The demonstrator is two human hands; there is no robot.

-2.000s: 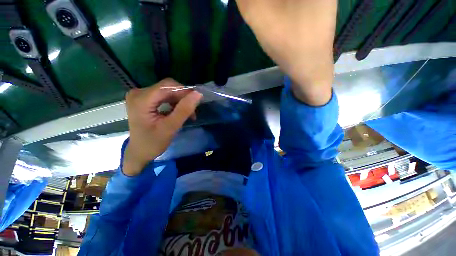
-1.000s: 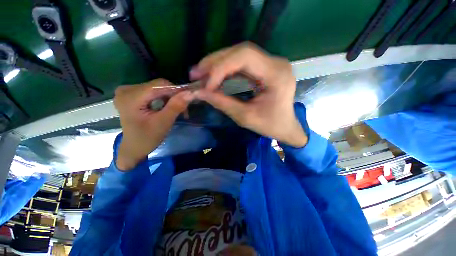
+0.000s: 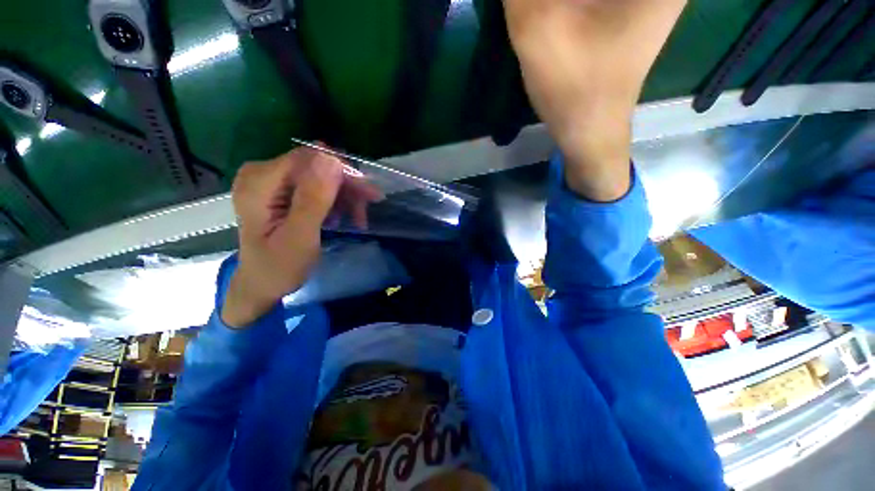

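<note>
My left hand [image 3: 288, 206] is closed on a clear, glossy protective film [image 3: 413, 197], which extends to the right from its fingertips with a bright edge. My right hand [image 3: 590, 77] reaches up over the green belt; its fingers are cut off by the top edge, so what it holds is hidden. Square grey smartwatches [image 3: 125, 36] with round black sensor windows lie back up at the upper left, each with a dark perforated strap [image 3: 158, 125].
A pale metal rail [image 3: 125, 228] edges the green conveyor belt [image 3: 355, 105]. More dark straps [image 3: 744, 58] lie at the upper right. Clear plastic [image 3: 158, 288] lies on the near ledge at left. A blue sleeve [image 3: 796, 245] of another person is at right. Shelves with cartons [image 3: 782, 386] stand below.
My right hand came to the left fingertips one second ago and is now back up over the belt. The film in my left hand is tilted to show its face. The watches have shifted on the belt.
</note>
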